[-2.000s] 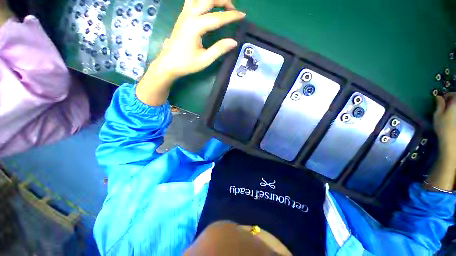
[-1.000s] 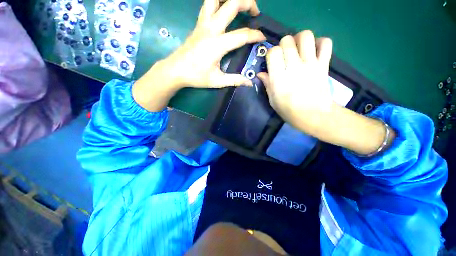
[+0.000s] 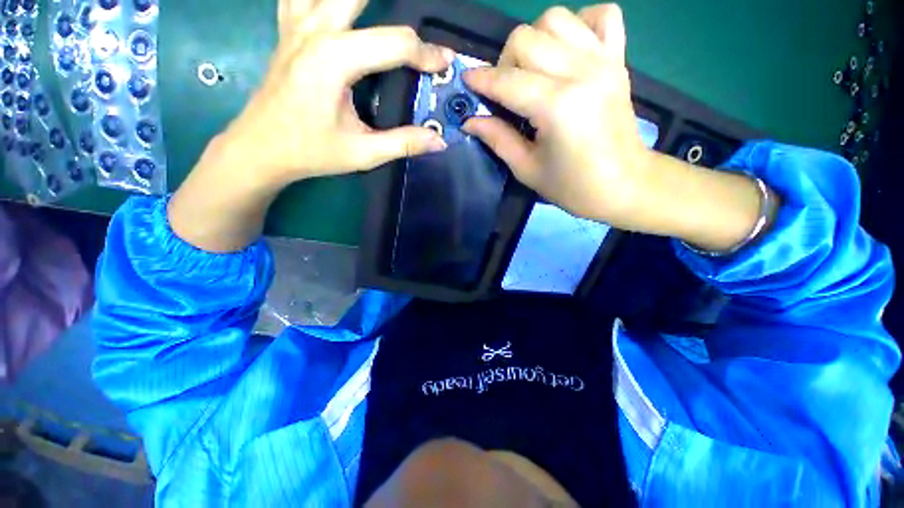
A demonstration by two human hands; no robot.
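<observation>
A dark phone back cover (image 3: 448, 213) lies in the leftmost visible slot of the black tray (image 3: 377, 238), camera area at the far end. A dark round lens cover (image 3: 459, 108) sits there between two lens rings. My left hand (image 3: 307, 114) spans that end from the left, with forefinger and thumb tips on the cover by the rings. My right hand (image 3: 580, 124) has thumb and forefinger tips at either side of the lens cover, touching it or very close. A paler cover (image 3: 555, 248) lies in the neighbouring slot, partly hidden by my right hand and forearm.
Clear lens carrier sheets (image 3: 114, 94) with dark dots lie at the far left of the green mat (image 3: 734, 50). A loose ring (image 3: 207, 72) lies nearer my left hand. Several loose rings are scattered at the right. A person's pink sleeve (image 3: 35, 278) is at the left edge.
My right hand came from the scattered rings at the right to the leftmost cover. My left hand moved onto its camera end. A dark lens cover now shows there. The view shifted.
</observation>
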